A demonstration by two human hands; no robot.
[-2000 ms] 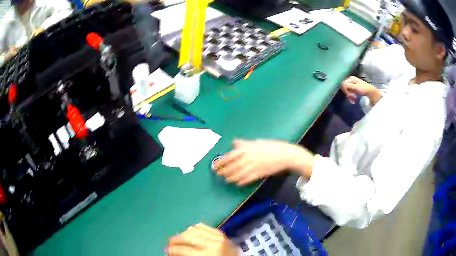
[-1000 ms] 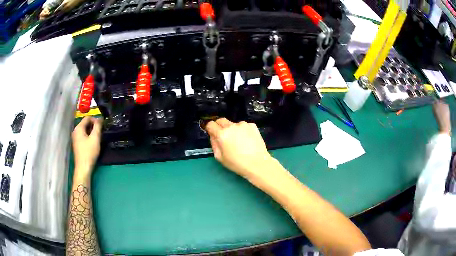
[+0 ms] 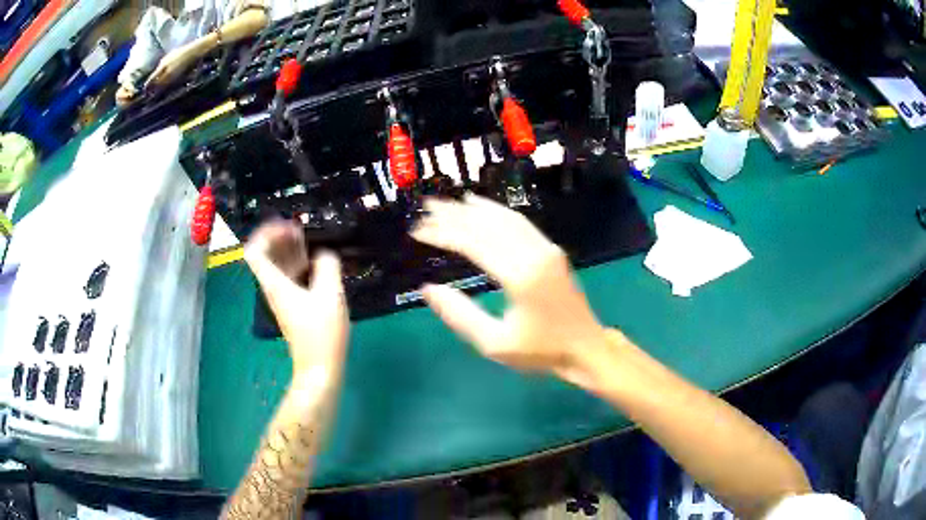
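The long black pressing fixture (image 3: pixel 630 218) stands on the green mat with several red-gripped toggle clamps. The second clamp from the left (image 3: pixel 289 76) and the far right one (image 3: pixel 574 10) are raised. The far left clamp (image 3: pixel 203 214), the third (image 3: pixel 402 157) and the fourth (image 3: pixel 519 127) have their grips down. My left hand (image 3: pixel 303 295) is blurred in front of the second station; whether it holds anything cannot be told. My right hand (image 3: pixel 523 289) is open and empty, fingers spread, in front of the third station. My hands partly hide the fixture's nests.
A thick white foam tray (image 3: pixel 132 335) with dark units is at left. A white paper piece (image 3: pixel 699 249), pens (image 3: pixel 685 193), a white bottle (image 3: pixel 650 112), a yellow post (image 3: pixel 748 66) and a blister tray (image 3: pixel 812 107) are at right. Another person's arm (image 3: pixel 208 46) shows behind black trays.
The view has shifted. The third clamp has swung down and the second clamp has been raised. My right hand has opened off the third station; my left hand has moved from the far left to the second.
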